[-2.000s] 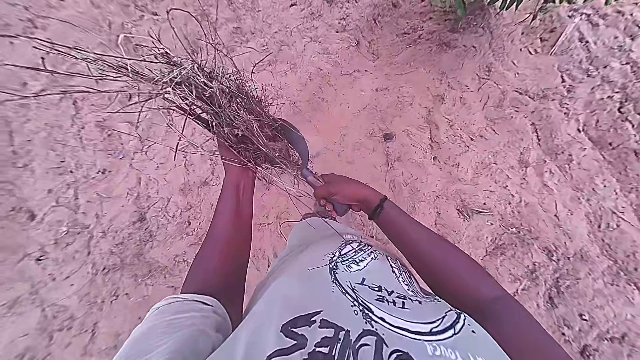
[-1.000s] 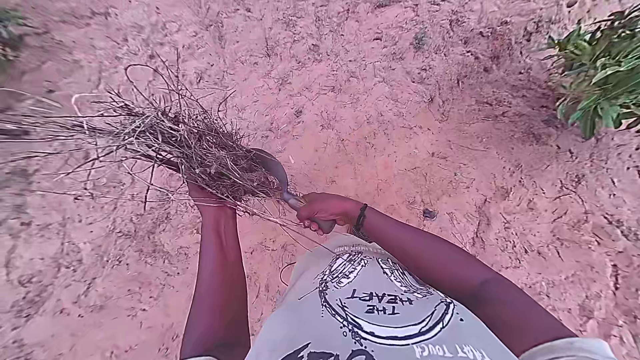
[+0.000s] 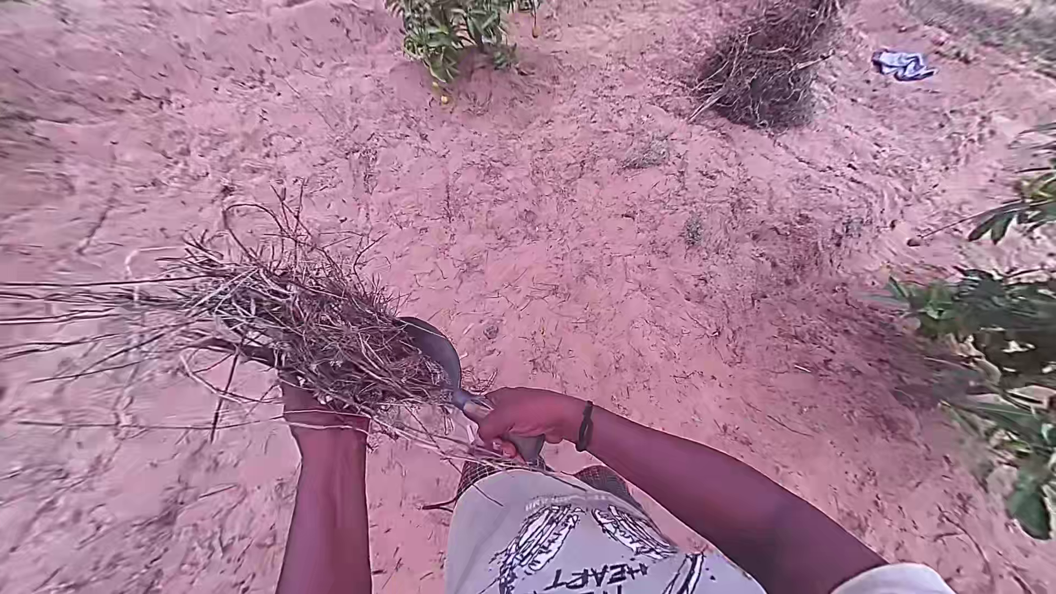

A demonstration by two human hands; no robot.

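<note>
A tangled bundle of dry stalks and twigs (image 3: 322, 330) rests on my left hand (image 3: 318, 412), whose fingers are mostly hidden beneath it. Long thin stems stick out to the left edge of the view. My right hand (image 3: 528, 417), with a dark band at the wrist, is closed around the handle of a sickle (image 3: 437, 351). The curved metal blade lies against the right side of the bundle, and its tip is hidden among the stalks.
A heap of dry brush (image 3: 767, 70) lies at the upper right, with a bluish cloth (image 3: 903, 65) beyond it. A leafy plant (image 3: 450, 37) grows at the top and another green shrub (image 3: 998, 355) at the right edge. Reddish bare soil (image 3: 577, 272) with scattered twigs spreads around.
The view has shifted a lot, bringing in the brush heap and cloth. Both hands keep hold of the bundle and the sickle, which stay in about the same position relative to each other.
</note>
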